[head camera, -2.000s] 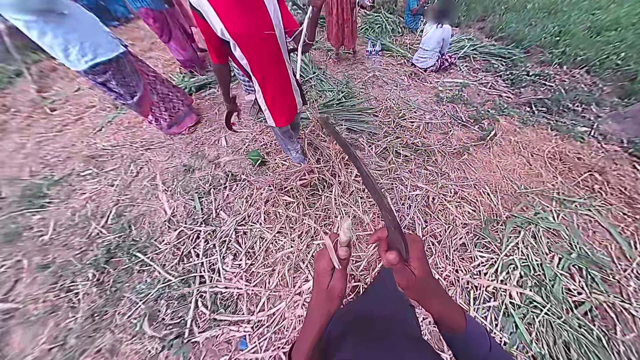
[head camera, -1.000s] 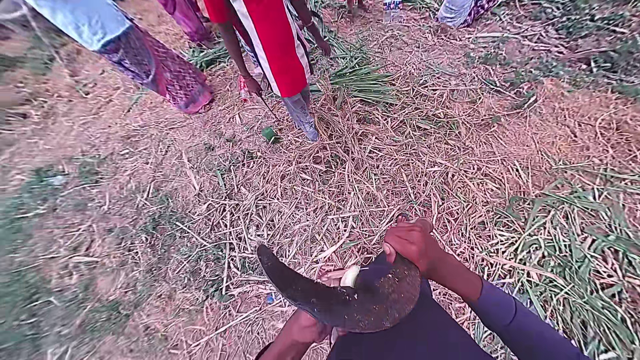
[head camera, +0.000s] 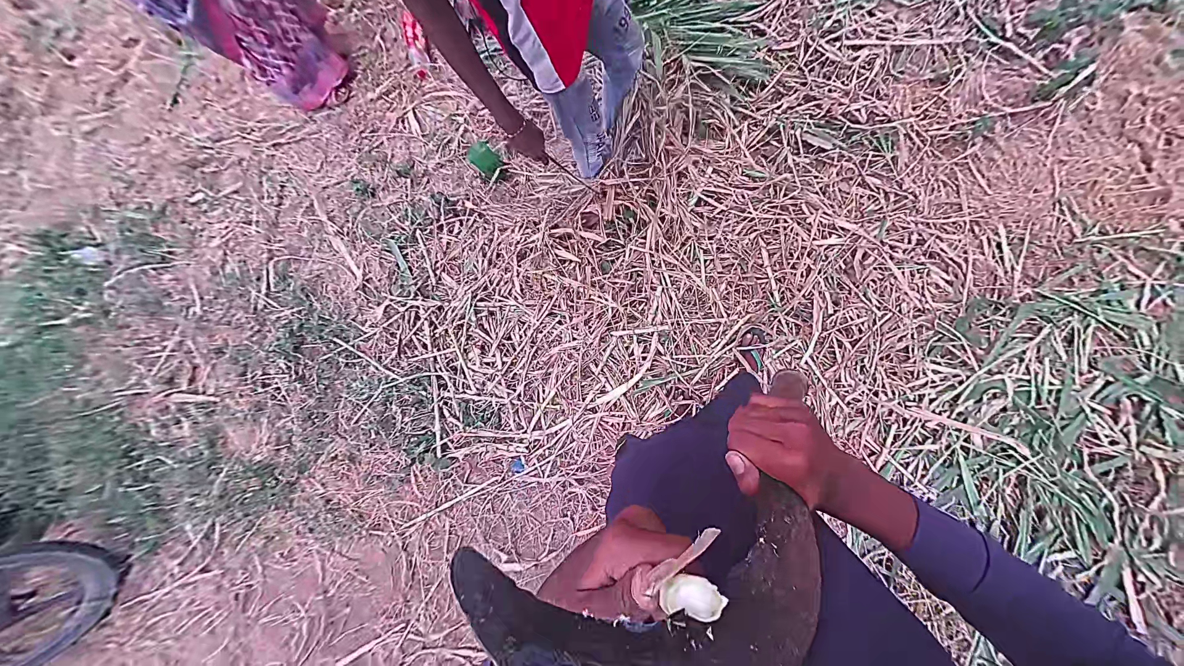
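Observation:
My right hand (head camera: 782, 444) is closed around the wooden handle (head camera: 788, 384) of a broad, curved, dark metal blade (head camera: 772, 573), like a large sickle or machete. The blade curves down and left in front of my lap, its tip (head camera: 472, 569) at the lower left. My left hand (head camera: 620, 564) grips a pale piece of stalk (head camera: 694, 598) whose cut whitish end faces up, with a strip of peel (head camera: 684, 558) standing off it. The stalk's end lies against or just over the blade; whether they touch, I cannot tell.
Dry stalks and straw (head camera: 592, 324) cover the ground. A person in red and jeans (head camera: 592, 83) bends at the top, a hand near a green object (head camera: 485, 160). Another person's patterned garment (head camera: 287, 46) shows top left. Cut green leaves (head camera: 1064, 398) lie right, a wheel (head camera: 65, 592) lower left.
The blade, raised and pointing away two seconds ago, is now low across my lap with its tip to the left. The person in red has brought a hand down toward the ground.

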